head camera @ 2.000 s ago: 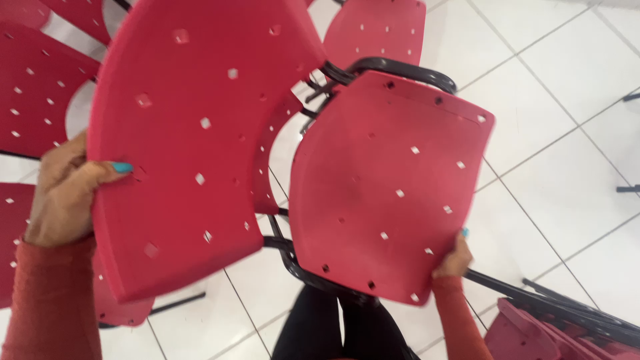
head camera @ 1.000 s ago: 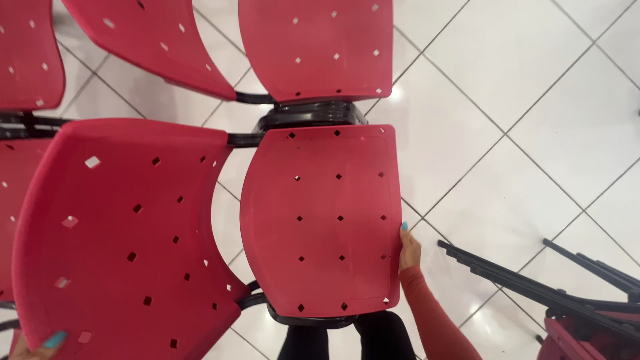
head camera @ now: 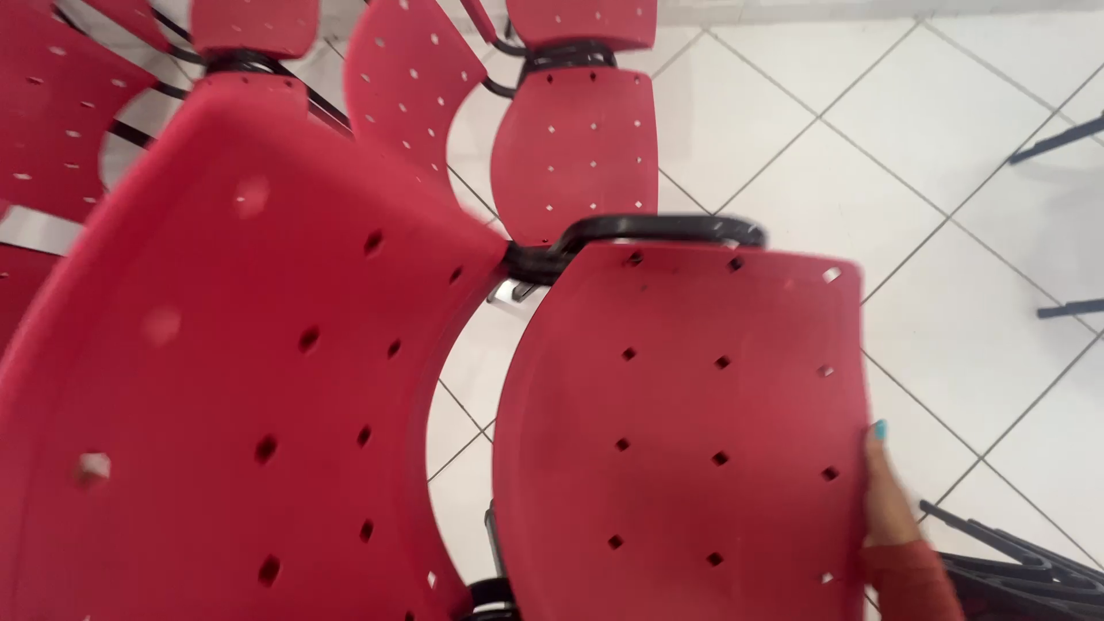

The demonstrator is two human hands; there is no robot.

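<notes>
A red plastic chair fills the near view, its perforated backrest (head camera: 328,388) on the left and its perforated seat (head camera: 681,414) on the right. Black metal tube (head camera: 655,228) of its frame shows at the seat's far side. My right hand (head camera: 888,500) grips the seat's front edge, thumb with blue nail along the rim and fingers hidden beneath. My left hand is out of view.
More red chairs (head camera: 586,147) stand in a row beyond, and others (head camera: 60,112) at the left. Black chair legs (head camera: 1000,543) lie across the lower right, with more leg ends (head camera: 1056,142) at the right edge. White floor tiles (head camera: 906,207) run up to a wall base.
The left hand, on a backrest earlier, has gone out of view. The right hand is still at a seat's front edge. The view has shifted, and a chair now looms larger and closer.
</notes>
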